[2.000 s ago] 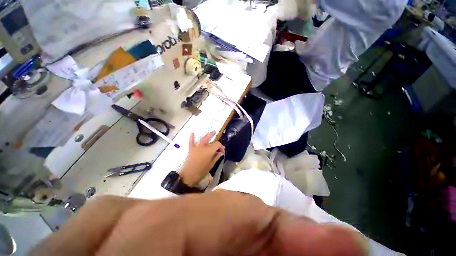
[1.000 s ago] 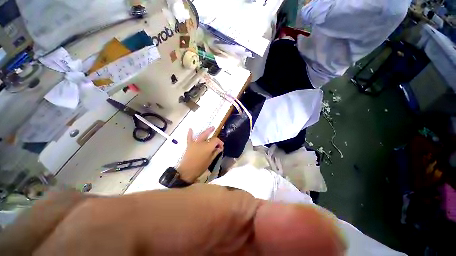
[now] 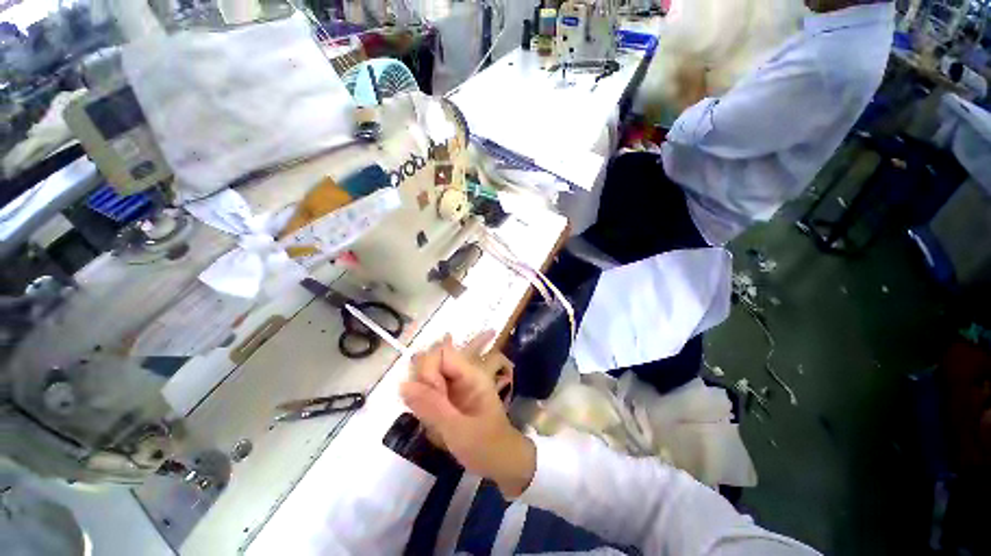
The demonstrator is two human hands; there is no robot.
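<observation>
My right hand (image 3: 462,407) is above the table's front edge, its white sleeve coming from the lower right. Its fingers are curled; no held thing can be made out. My left hand (image 3: 498,369) is mostly hidden beneath it; some fingers and the dark watch at the wrist show. A white pen (image 3: 377,329) lies across black-handled scissors (image 3: 367,328) on the machine bed. Dark thread snips (image 3: 322,406) lie nearer to me. A thin pinkish-white measuring tape (image 3: 549,288) hangs over the table edge.
The white sewing machine (image 3: 424,234) bears papers and a white bow (image 3: 248,261). A cream fabric heap (image 3: 695,429) is right of my lap, below a white panel (image 3: 652,310). A person in white (image 3: 772,119) sits beyond. Scraps lie on the green floor.
The large hand close to the camera has gone from the bottom; my right hand is now over my left wrist. The view has tilted up, showing more of the floor's far side.
</observation>
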